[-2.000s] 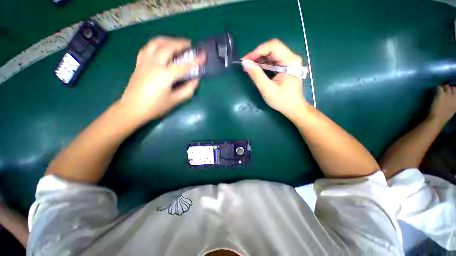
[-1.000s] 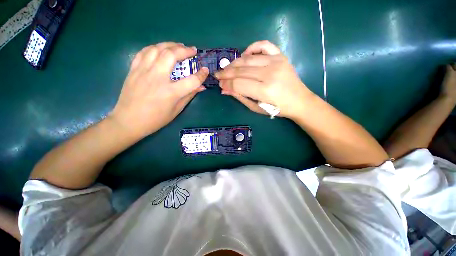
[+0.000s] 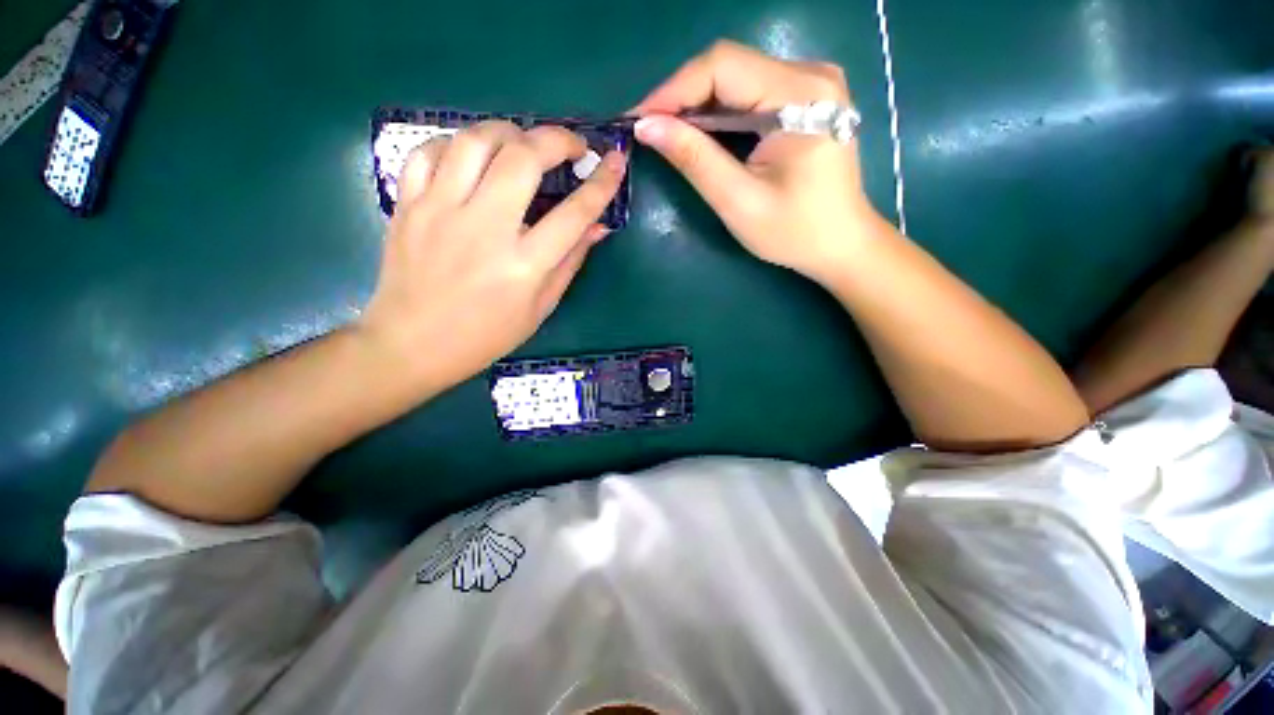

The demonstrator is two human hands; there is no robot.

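Observation:
A dark phone housing [image 3: 405, 136] lies on the green worktop under my left hand [image 3: 482, 231]. Its white panel is at the left end, partly covered by my fingers. My left fingers press on the housing, near the round silver-white speaker disc [image 3: 587, 164] at its right end. My right hand [image 3: 769, 161] holds a thin pointed tool [image 3: 741, 122] like a pen, with a whitish crumpled wrap [image 3: 820, 120] at its rear end. The tool's tip is at the housing's upper right corner; exact contact cannot be told.
A second open housing [image 3: 592, 393] lies flat nearer my body. Another housing [image 3: 101, 98] lies at the upper left, near the pale edge strip [image 3: 31, 81]. A thin white line [image 3: 894, 126] crosses the worktop. Another person's arm [image 3: 1174, 293] rests at the right.
My left hand has shifted from the housing's left part toward its disc end. The housing sits further left. My right hand has moved up, off the disc area, to the upper right corner.

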